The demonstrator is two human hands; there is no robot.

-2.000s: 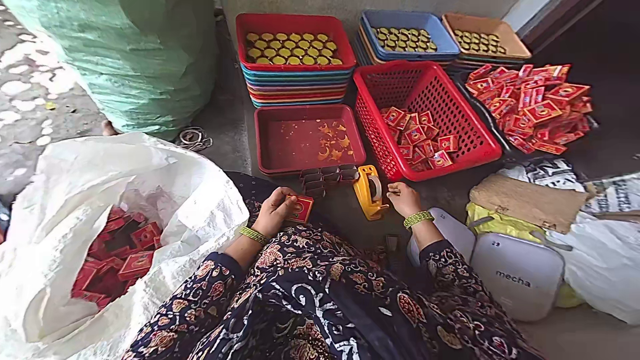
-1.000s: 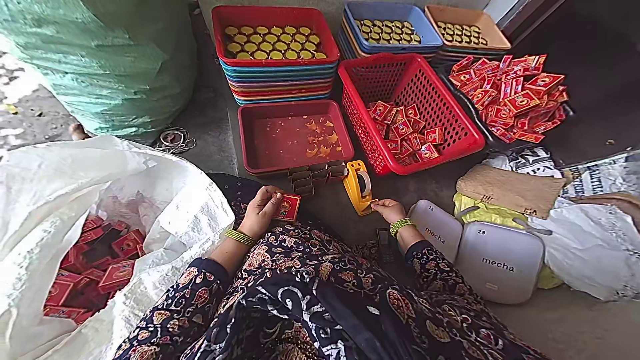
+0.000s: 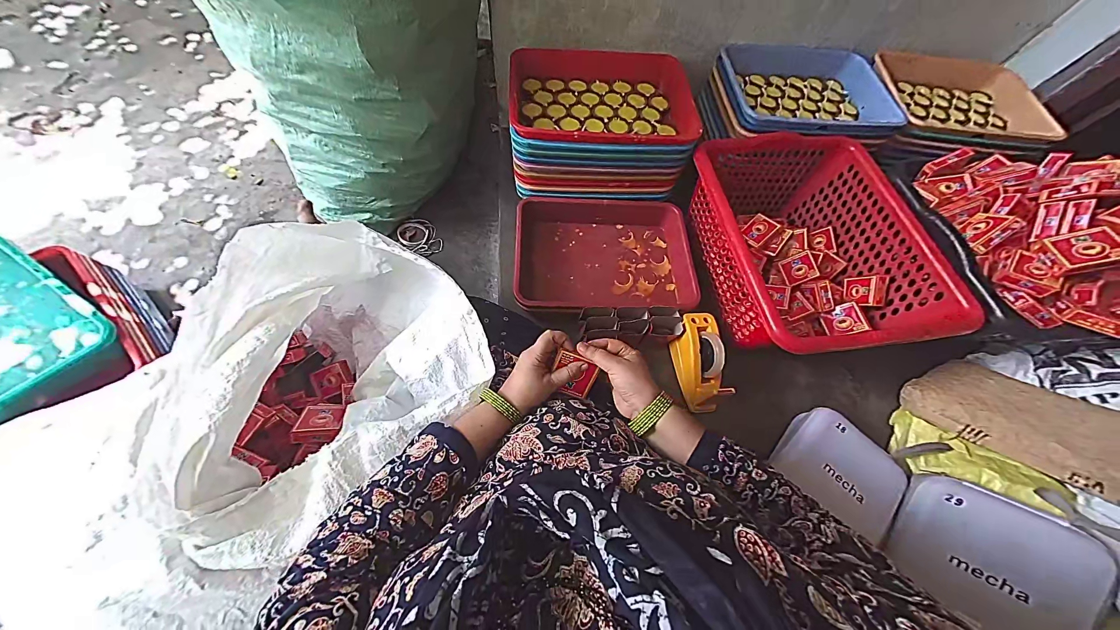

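Note:
My left hand (image 3: 542, 372) grips a small red printed box (image 3: 573, 374) above my lap. The fingers of my right hand (image 3: 619, 372) touch the top right edge of that box; whether they hold a piece of tape is too small to tell. Just right of my right hand stands a yellow tape dispenser (image 3: 697, 363) with a roll of clear tape. Dark open-topped dividers or small boxes (image 3: 630, 322) lie beyond my hands, against the near edge of a dark red plastic tray (image 3: 604, 254) with orange scraps in it.
A white woven sack (image 3: 420, 324) with red boxes (image 3: 317, 422) is at left. Ahead are a red perforated basket (image 3: 919, 289), stacked trays (image 3: 604, 157) with yellow-topped round pieces, and a pile of red boxes (image 3: 1041, 227). Two lidded containers (image 3: 997, 560) lie at right, a green sack (image 3: 359, 105) behind.
My right hand has moved left from beside the tape dispenser to the red box in my left hand. The view has shifted toward the left.

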